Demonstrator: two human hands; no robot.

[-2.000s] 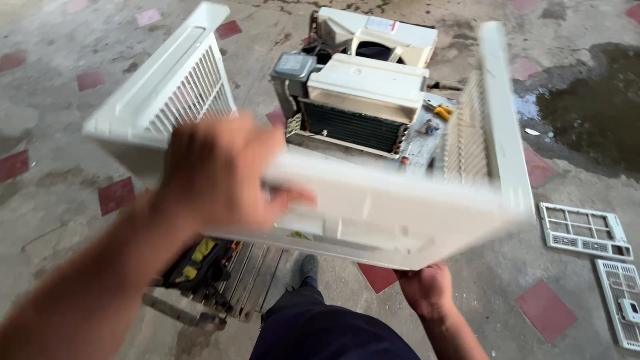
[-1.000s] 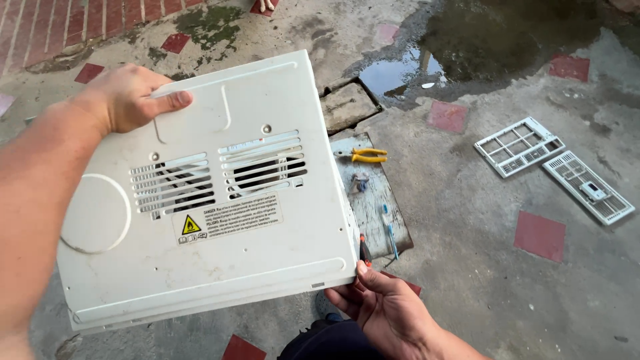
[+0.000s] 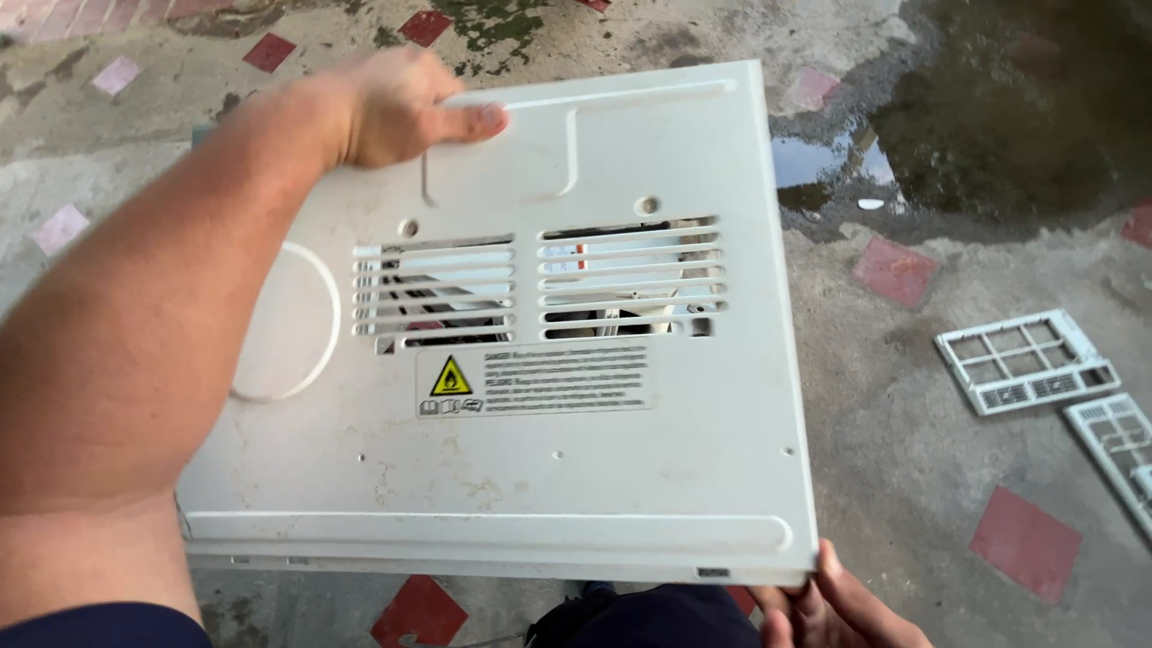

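Note:
A white metal casing of an air conditioner [image 3: 576, 486], with two slotted vents and a yellow warning label, fills the middle of the head view. My left hand [image 3: 409, 112] grips its far edge, thumb on the outer face. At the near right corner, my right hand [image 3: 832, 603] holds the edge, partly cut off by the frame. Through the vents parts of the unit behind show, including a pale surface with a label; the casing hides most of it.
Two white plastic grilles [image 3: 1026, 360] lie on the concrete floor [image 3: 891, 504] at the right. A dark puddle [image 3: 1008, 117] spreads at the upper right. Red tiles are set in the floor, and my legs show below the casing.
The casing was held with its side panels up two seconds ago; now its vented face is turned toward me. Since one second ago it has moved right over the pliers and the board, which are now hidden.

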